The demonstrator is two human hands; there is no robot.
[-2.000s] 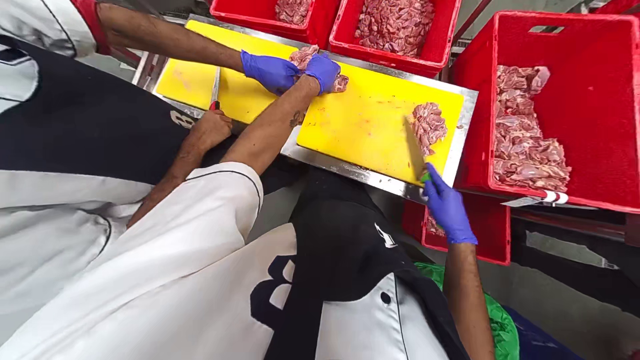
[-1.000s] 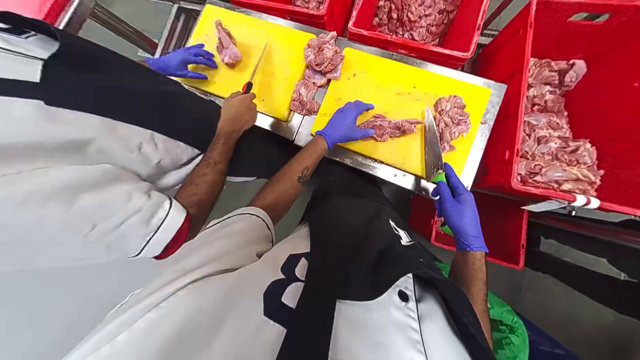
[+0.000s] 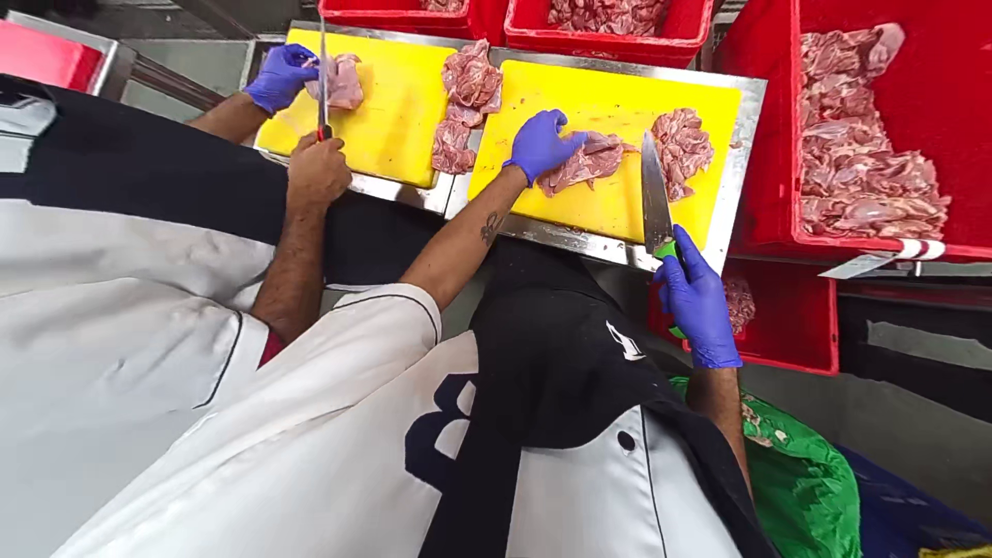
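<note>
My left hand (image 3: 545, 146), in a blue glove, rests at the left end of a piece of raw meat (image 3: 590, 164) lying on the yellow cutting board (image 3: 542, 93). Its fingers are spread; whether they pinch the meat is unclear. My right hand (image 3: 697, 298), gloved too, is closed around the green handle of a knife (image 3: 655, 194) beyond the board's near right edge. The blade points away from me over the board, between that piece and a pile of raw meat (image 3: 682, 151) on the right. More raw meat (image 3: 470, 85) lies where the two boards meet.
At left, a co-worker's gloved hand (image 3: 280, 77) touches meat (image 3: 341, 81) on another yellow board (image 3: 387, 116); their bare hand (image 3: 318, 167) holds a knife. Red crates (image 3: 608, 48) of meat stand behind, a large one (image 3: 763, 155) at right, a lower one (image 3: 806, 325) below. Green plastic (image 3: 806, 473) lies lower right.
Two seconds ago my left hand was over the left board; one second ago it was at the meat on my board. The knife has moved off the right pile. The co-worker's gloved hand has reached their meat.
</note>
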